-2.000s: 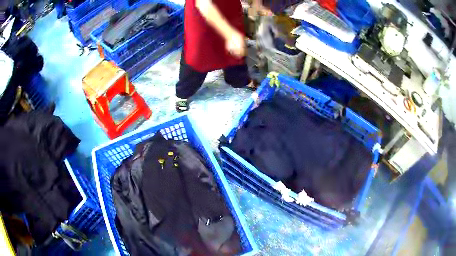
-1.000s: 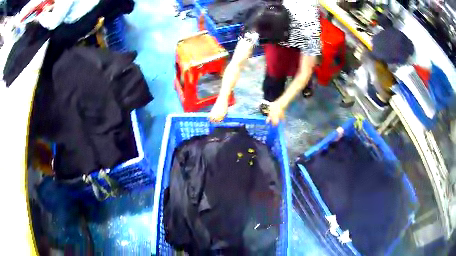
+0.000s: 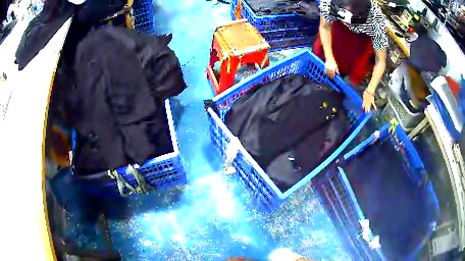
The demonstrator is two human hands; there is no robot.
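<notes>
A blue lattice crate (image 3: 239, 155) stands turned at an angle in the middle of the floor. Dark garments (image 3: 290, 122) with small yellow marks and one white mark are heaped in it. Another person's two hands (image 3: 368, 101) are at its far right rim. At the bottom edge, a small skin-coloured patch and a whitish patch may be parts of my hands. They are cut off and blurred, so I cannot tell which hand or what they do. No other part of my left hand or my right hand shows.
A crate (image 3: 168, 168) heaped with dark garments (image 3: 117, 102) stands left, beside a white table (image 3: 25, 153). Another crate (image 3: 352, 193) of dark cloth stands close on the right. A red stool (image 3: 239, 41) is behind the middle crate. The person (image 3: 341, 46) bends at its far side.
The middle crate has turned and moved up and away from the bottom edge, with the other person's hands at its rim. The view has shifted, and blue floor shows in front.
</notes>
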